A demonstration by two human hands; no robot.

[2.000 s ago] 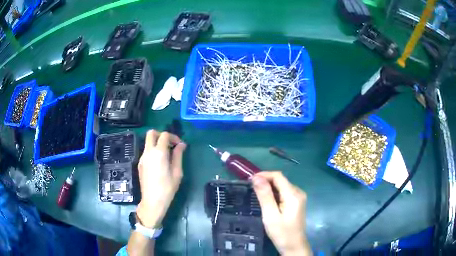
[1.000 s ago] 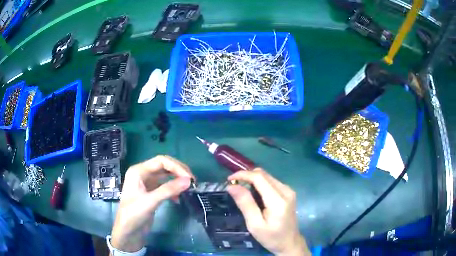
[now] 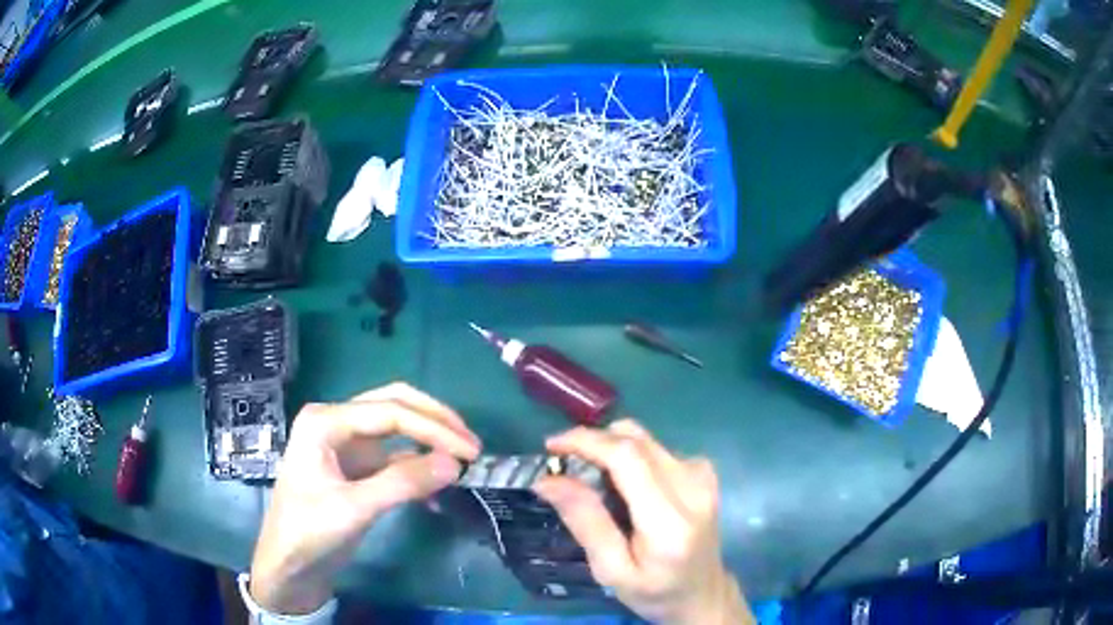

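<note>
A black device housing is in front of me, tilted so its narrow greyish end face shows between my hands. A white lead lies along its left side. My left hand pinches at the left end of the end face; any small part in its fingertips is too small to tell. My right hand holds the right end, with a small gold piece at its fingertips. The dark red bottle lies just beyond the housing.
A large blue bin of white leads stands ahead. A small bin of gold parts is right, under a hanging electric screwdriver. A small dark tool lies between. Housings and a black-parts bin are left.
My right hand has let go of the bottle, and my left hand has come from the loose black bits. Both now hold the housing, whose end face is tilted up.
</note>
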